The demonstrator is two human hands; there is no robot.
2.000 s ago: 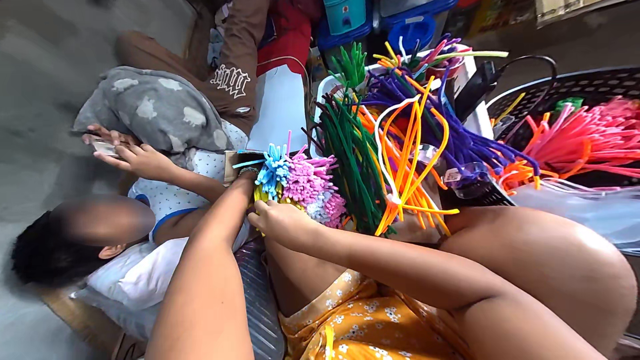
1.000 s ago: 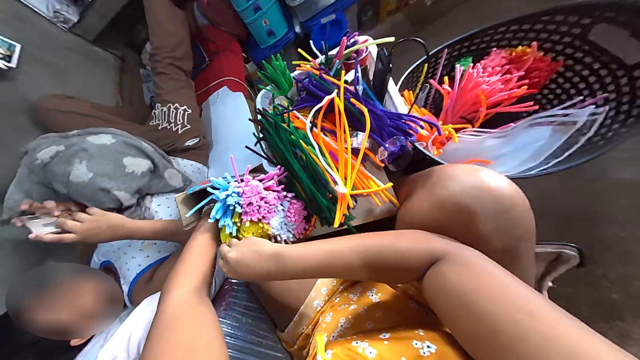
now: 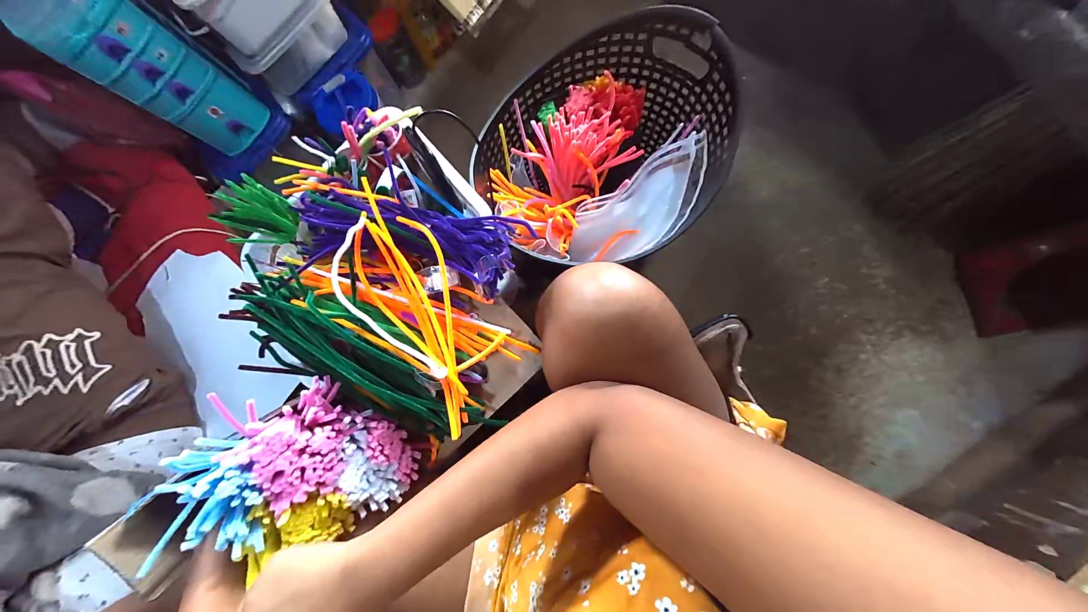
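Note:
Many pipe cleaners in pink, light blue, white and yellow stand bunched at the lower left. My right hand lies against the base of the yellow ones, its fingers hidden, so its grip is unclear. Only a little of my left hand shows, below the light blue ones; its fingers are hidden too. Just above the bunch lie dark green pipe cleaners, with orange ones over them and purple ones beyond.
A black perforated basket holds red, pink and orange pipe cleaners and a translucent bag. My bare knee is beside the pile. Another person's brown trousers and a gray patterned cloth are at left. Plastic drawers stand at the upper left.
The view has swung right and closer to the pile. The other person's head and hands have left the view. Both my hands stay low by the pink, blue and yellow bunch.

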